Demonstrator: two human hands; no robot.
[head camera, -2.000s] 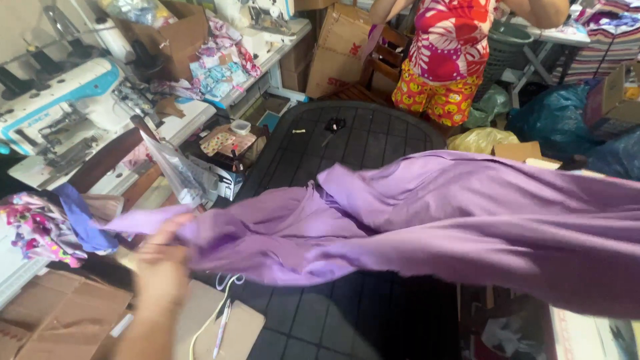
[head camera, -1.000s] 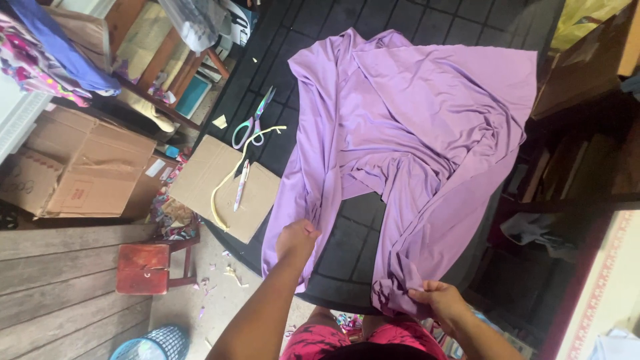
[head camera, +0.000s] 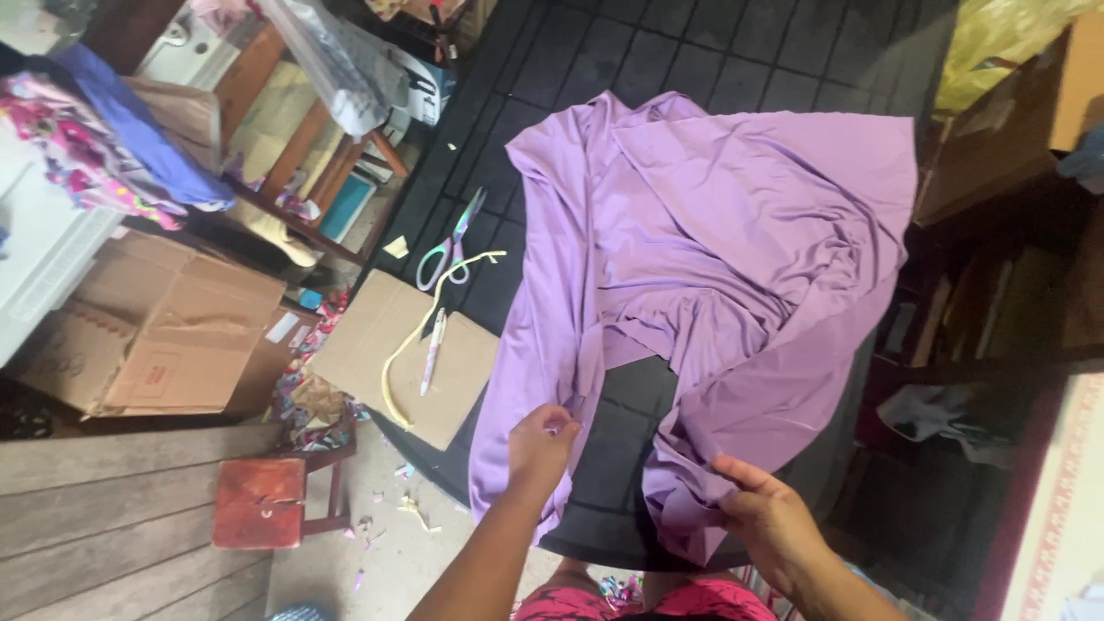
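Observation:
A large piece of lilac fabric (head camera: 742, 207) lies rumpled over a dark table (head camera: 604, 60), two of its parts reaching toward the near edge. My left hand (head camera: 542, 444) pinches the strip on the left, thumb and forefinger together. On the right strip, my right hand (head camera: 759, 504) holds the fabric's edge between thumb and fingers. Left of the fabric are scissors (head camera: 455, 246) with pastel handles, a cardboard piece (head camera: 379, 332), a pen (head camera: 433, 349) and a pale yellow cord (head camera: 398, 355) lying across the cardboard.
Cardboard boxes (head camera: 172, 319) stand at the left below a white table with printed fabric (head camera: 95, 155). A small red wooden stool (head camera: 259, 503) is on the floor at lower left. Another box (head camera: 992, 147) and a yellow plastic bag (head camera: 992, 43) flank the table's right side.
Two seconds ago the lilac fabric was stretched in the air above the table; since one second ago it lies on the table. The view has tilted down. A person seen earlier is out of view.

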